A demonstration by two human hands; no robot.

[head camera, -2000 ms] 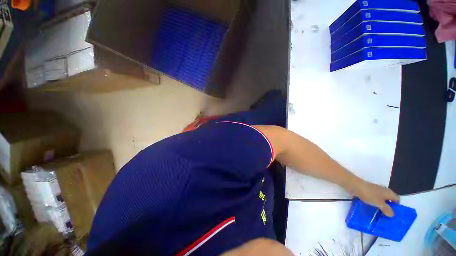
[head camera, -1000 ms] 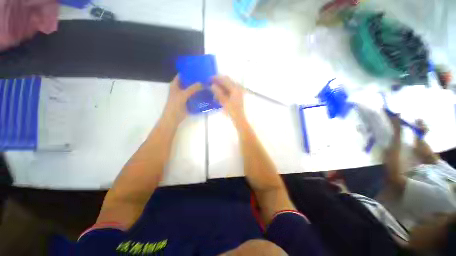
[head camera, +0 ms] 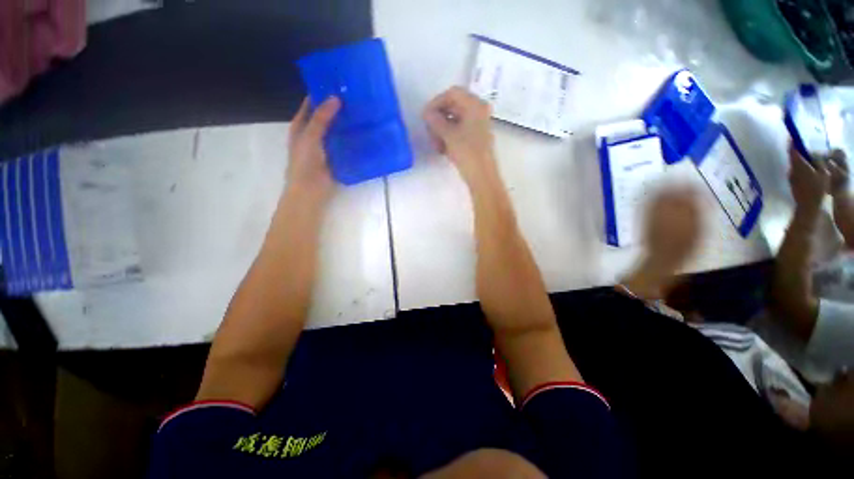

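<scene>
My left hand (head camera: 314,140) holds a glossy blue plastic tray (head camera: 363,112) by its left edge, over the seam and black strip of the white table. The tray is tilted and shows shaped hollows. I cannot tell if anything lies in it. My right hand (head camera: 459,122) is to the right of the tray, apart from it, with its fingers curled and thumb near the index finger. Whether something small is pinched there is unclear. A flat retail box (head camera: 526,86) with a white printed face lies just beyond my right hand.
A row of stacked boxes with blue spines (head camera: 36,223) stands at the left. More boxes (head camera: 633,185) and a blue tray (head camera: 679,117) lie at the right by a person's blurred hand. Another person's hands hold a box at far right. A green basin (head camera: 770,33) is at the upper right; a pink cloth (head camera: 39,39) is upper left.
My view has turned from the floor cartons to the table. The tray has come up in my left hand. My right hand has let go of it and moved right.
</scene>
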